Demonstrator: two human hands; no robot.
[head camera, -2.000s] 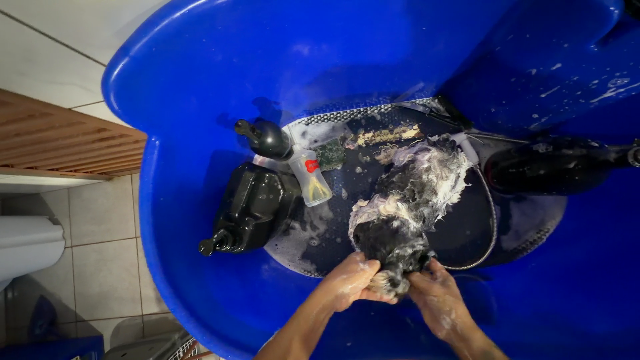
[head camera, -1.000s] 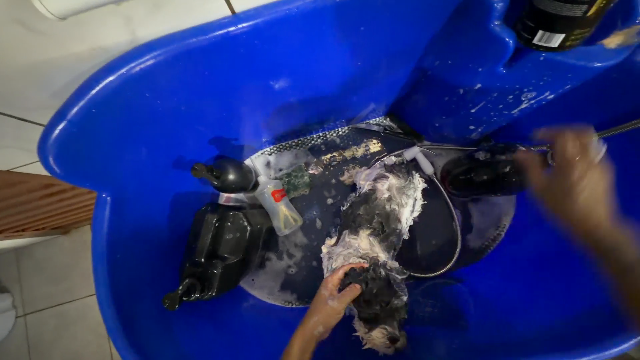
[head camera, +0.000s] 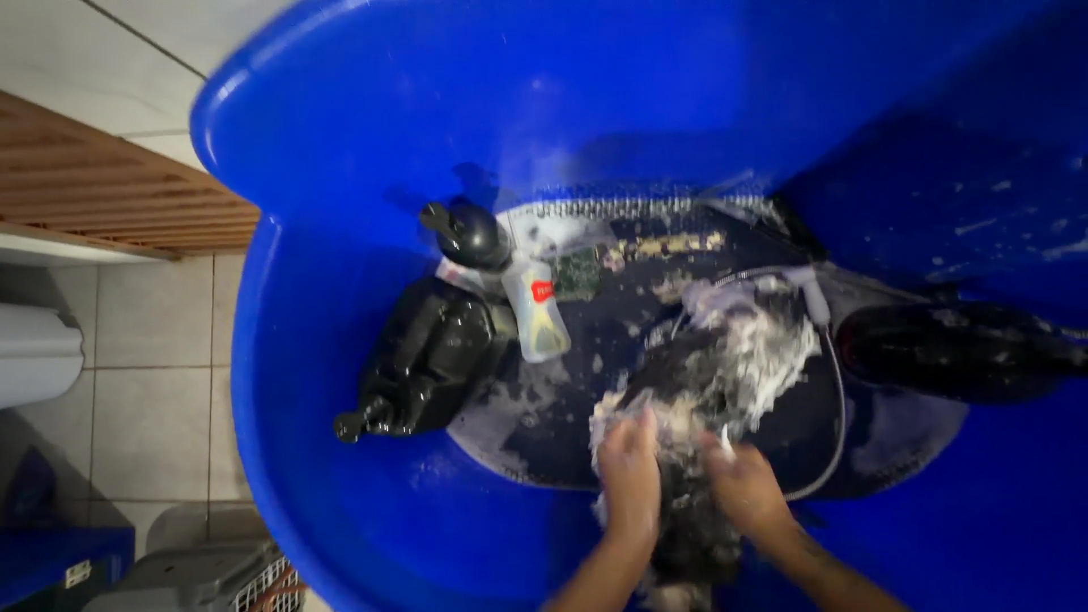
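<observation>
A small black and white dog (head camera: 705, 374), wet and covered in lather, stands on a dark mat inside a blue plastic tub. Against the lathered fur on the left side of its neck and shoulders rests my left hand (head camera: 631, 476). My right hand (head camera: 748, 489) touches the other side, with white foam at its fingers. Both hands are blurred, and the fingertips are partly hidden in fur and foam. A shower head (head camera: 814, 297) on a thin metal hose lies close beside the dog's hindquarters. The dog's head points toward the bottom of the view.
Left of the dog lie a black jug-shaped bottle (head camera: 429, 357), a round black bottle (head camera: 476, 238) and a clear bottle with a red label (head camera: 537, 310). A dark bottle (head camera: 952, 350) lies at right. The tub's rim (head camera: 255, 280) curves along the left, beside a slatted wooden panel (head camera: 119, 178).
My right hand, raised at the right a second ago, has come down onto the dog's lathered coat. My left hand has moved up from the head to the neck and shoulders.
</observation>
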